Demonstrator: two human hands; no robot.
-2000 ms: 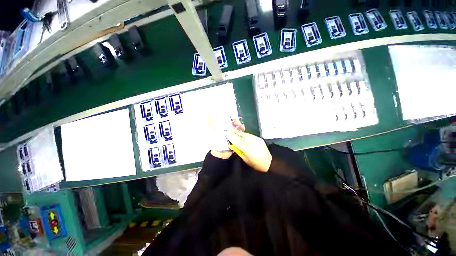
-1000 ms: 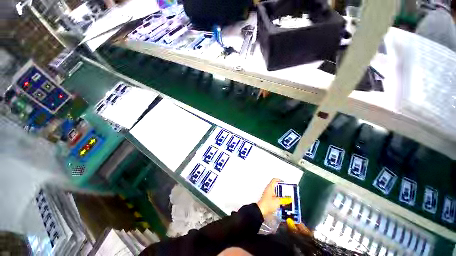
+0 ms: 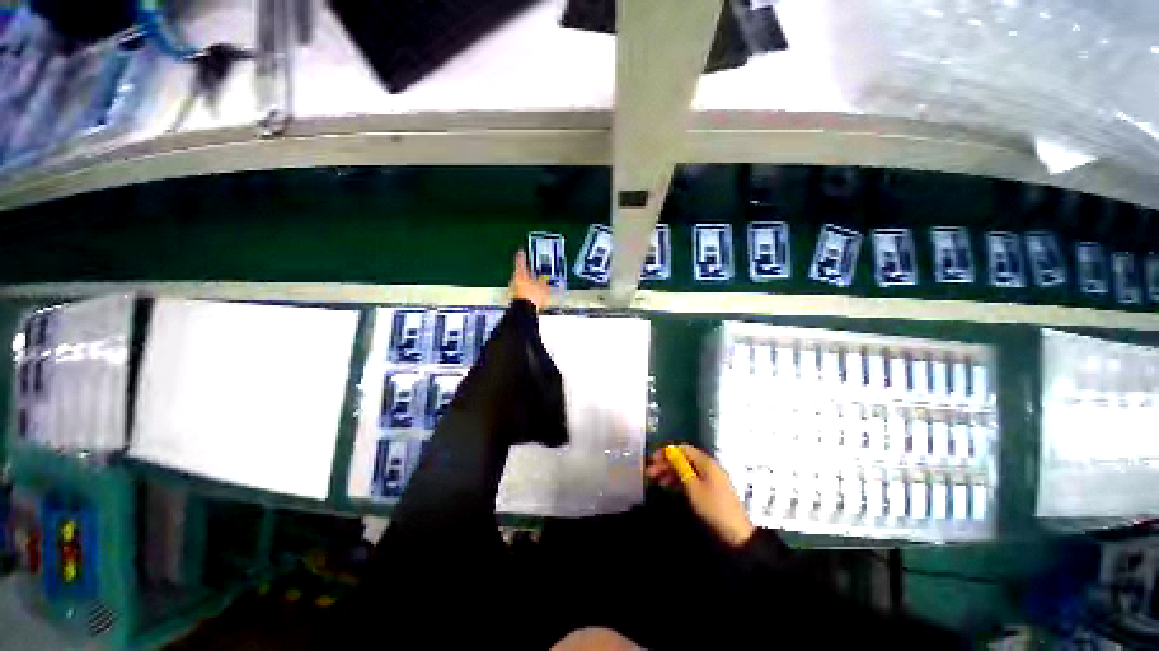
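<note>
My left hand reaches over the bench edge to the belt. Its fingers are at the near left side of a blue-edged white carded piece; whether they grip it cannot be told. My right hand is low between the white sheet and the part tray, with a yellow cover on a finger; whether it holds anything is unclear. The white sheet bears carded pieces in rows on its left side, partly hidden by my left sleeve. The tray holds rows of small parts.
More carded pieces lie in a row along the green belt. A pale post stands in front of the belt. A white shelf runs above. Other sheets lie left, and another tray lies right.
The view has turned and levelled. The hands, earlier together at a carded piece over the sheet, are apart. My left hand has moved to the belt; my right hand is beside the tray.
</note>
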